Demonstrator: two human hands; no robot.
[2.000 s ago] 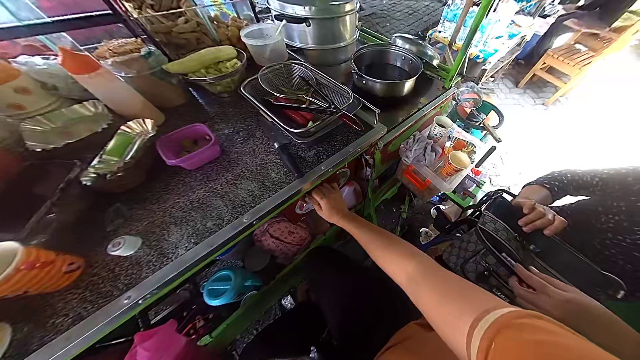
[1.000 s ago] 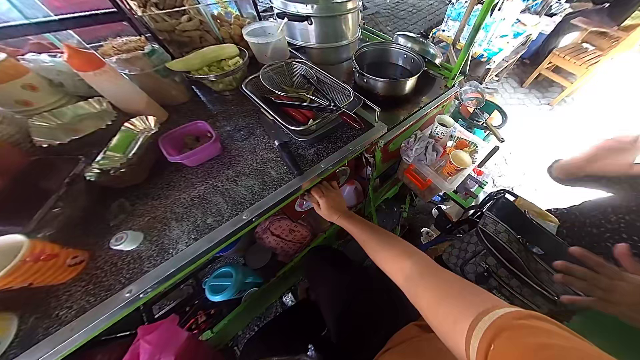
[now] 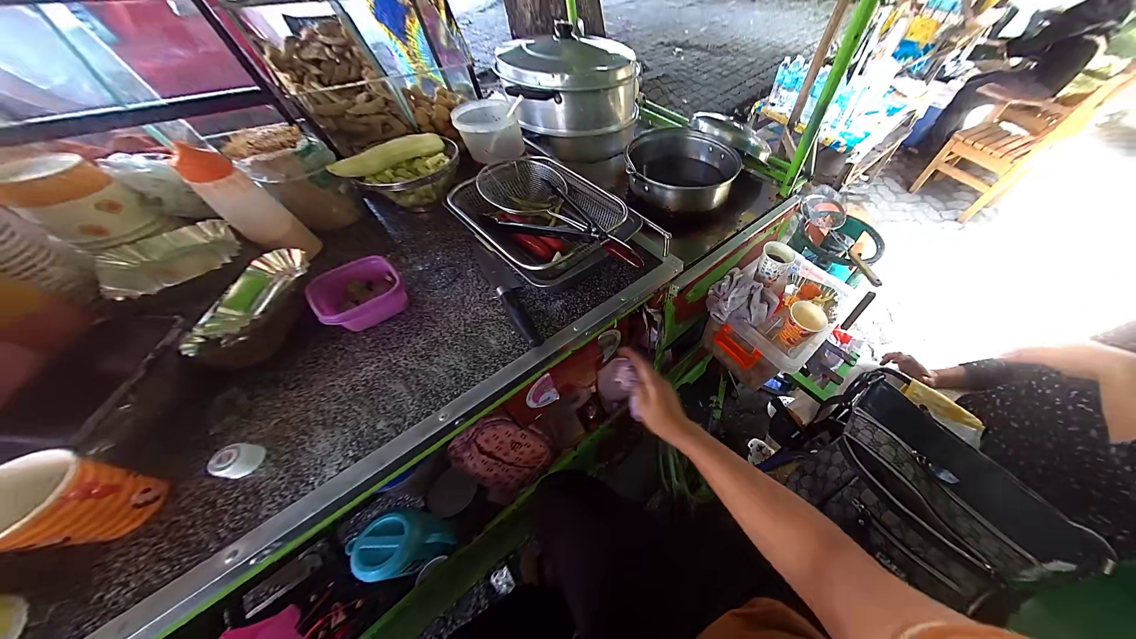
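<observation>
My right hand [image 3: 655, 395] reaches in from the lower right, just below the counter's metal edge, beside a pale purple item [image 3: 617, 382] among the things under the counter. Its fingers are partly blurred, and I cannot tell whether they grip the item. No clear left hand shows; a blurred skin-toned shape lies at the far left edge. Above my right hand, a black-handled knife [image 3: 519, 315] lies on the speckled counter [image 3: 390, 382]. Behind the knife, a wire strainer [image 3: 524, 185] and red-handled tongs [image 3: 612, 244] rest on a mesh-basket tray [image 3: 461, 209].
An oil-filled pot [image 3: 683, 173] and a steamer [image 3: 568, 89] stand at the back. A pink tub [image 3: 357, 293], foil trays [image 3: 248, 297] and a paper cup [image 3: 71, 497] sit left. A turquoise pitcher [image 3: 399, 543] is below. At right are a person's arm [image 3: 976, 373] and a black bag [image 3: 941, 470].
My right hand has left the counter's edge, where it rested before, and moved down and slightly right. The other person's hands have moved off the bag's opening.
</observation>
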